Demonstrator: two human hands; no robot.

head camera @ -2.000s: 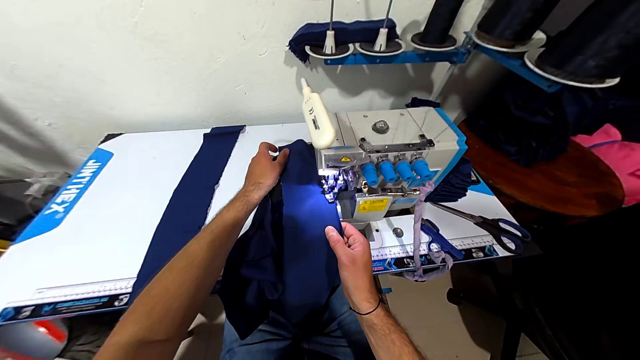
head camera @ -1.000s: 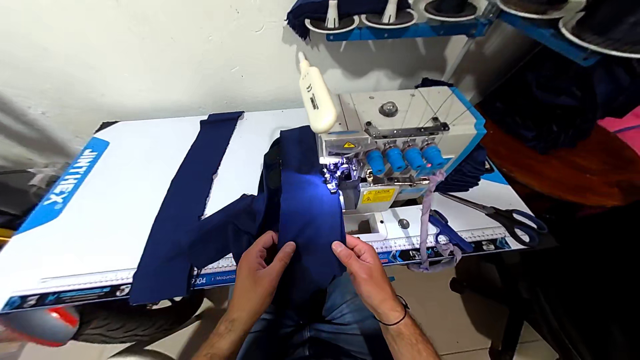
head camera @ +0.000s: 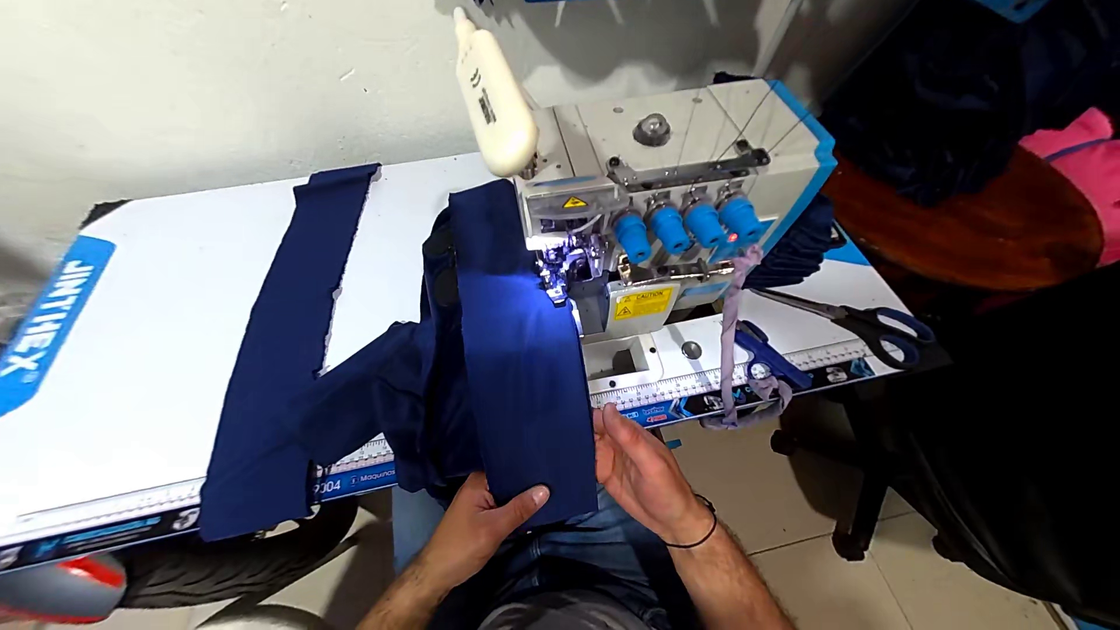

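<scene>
A navy fabric panel lies under the lit needle area of a white and blue overlock sewing machine and hangs over the table's front edge. My left hand holds its lower end, thumb on top and fingers hidden beneath. My right hand is at the panel's lower right edge, palm turned inward, fingers partly behind the cloth; whether it grips is unclear. More bunched navy cloth lies left of the panel and reaches a long navy strip on the white table.
Black-bladed scissors and a blue-handled tool lie right of the machine, by a hanging lilac fabric tie. A printed ruler runs along the front edge of the table. Dark folded cloth sits behind the scissors. A round wooden seat is at right.
Two seconds ago my left hand was at the far end of the cloth; it is now at the near end. My right hand has moved lower along the panel's edge. The long strip's near end now shows.
</scene>
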